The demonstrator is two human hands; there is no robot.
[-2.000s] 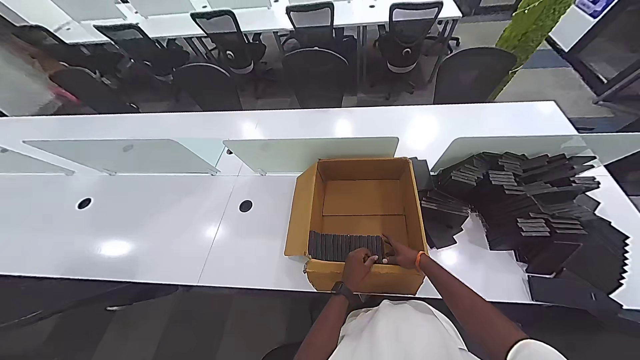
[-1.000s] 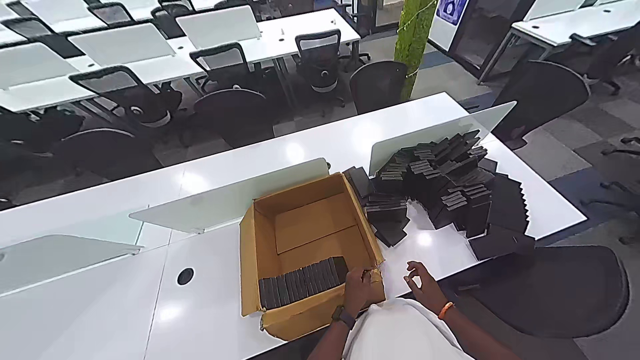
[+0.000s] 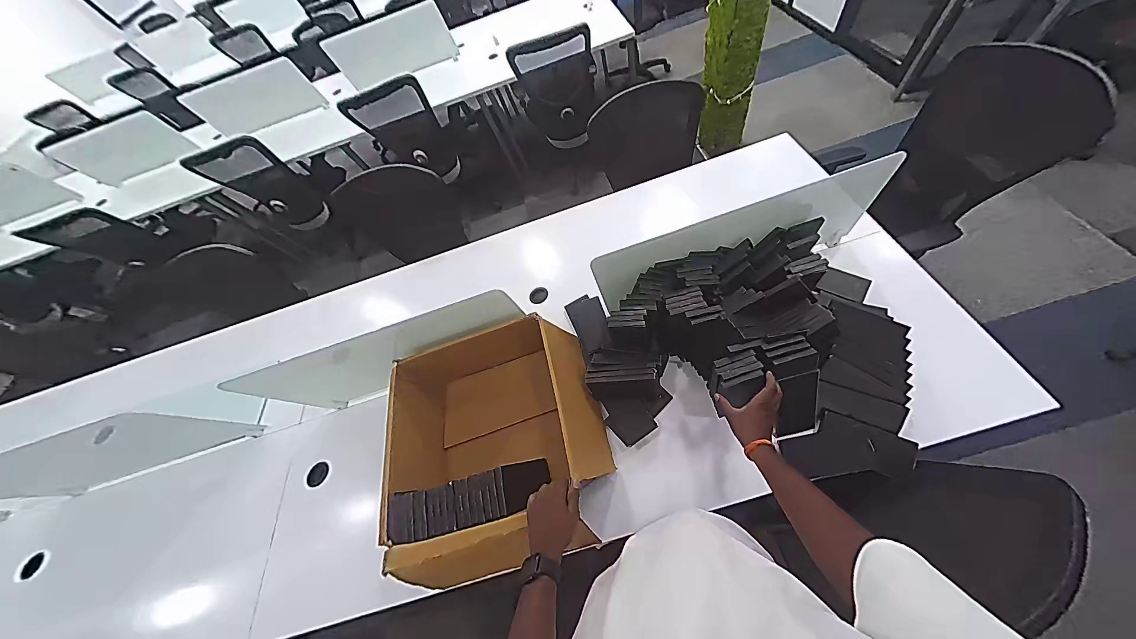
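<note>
An open cardboard box (image 3: 584,408) stands on the white desk, with a row of thin black cases (image 3: 448,506) upright along its near side. My left hand (image 3: 552,515), a dark watch on its wrist, rests at the box's near right corner beside the end of that row; whether its fingers hold anything is hidden. To the right of the box lies a large heap of flat black cases (image 3: 763,302), some stacked and some fanned out. My right hand (image 3: 753,413), with an orange band on the wrist, has its thumb and fingers around a small stack of black cases (image 3: 738,371) at the heap's near side.
Frosted divider panels (image 3: 382,351) stand behind the box and behind the heap. The white desk (image 3: 337,550) has round cable holes. A black chair (image 3: 1003,532) is against the near edge at the right. Across the desk are more chairs and desks, and a green-covered pillar (image 3: 733,71).
My right hand has moved from the box's near side to the heap at the right and taken hold of a small stack there. My left hand stays by the box. The view has turned right.
</note>
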